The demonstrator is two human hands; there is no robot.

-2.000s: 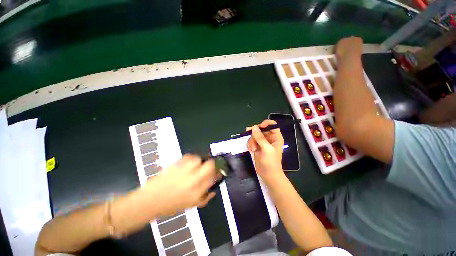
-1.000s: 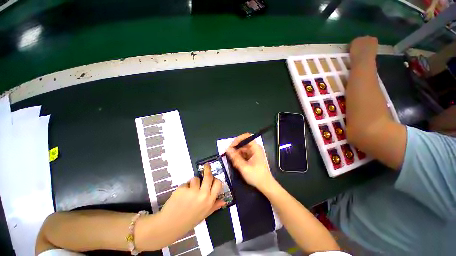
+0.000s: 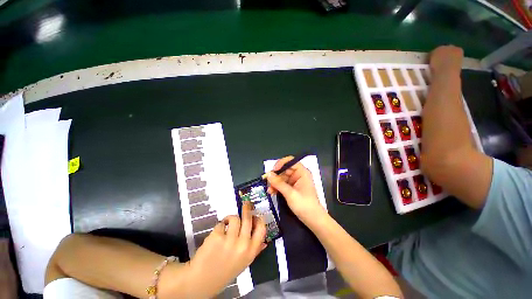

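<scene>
The phone unit (image 3: 262,204), a black open housing with a green and silver board, lies tilted between my hands. My left hand (image 3: 236,239) holds it, with fingertips on the board and the rest around its lower left side. My right hand (image 3: 297,190) holds black tweezers (image 3: 288,166) like a pen at the unit's upper right corner; their tip is hard to make out. The strip with grey adhesive pieces (image 3: 193,169) lies left of the unit, partly under my left hand. The black adhesive sheet (image 3: 300,245) on white backing lies to the right, partly under my right forearm.
A smartphone (image 3: 354,168) lies flat beside a white compartment tray (image 3: 380,157) with red-and-black parts. A neighbour's arm (image 3: 446,125) reaches over the tray. White paper sheets (image 3: 44,198) lie at left. Beyond the pale bench edge (image 3: 204,63), the green belt carries a dark unit (image 3: 332,4).
The unit, blurred in my left hand two seconds ago, now lies down between both hands. My right hand has moved to its corner. The view has shifted left, and the belt unit sits farther right.
</scene>
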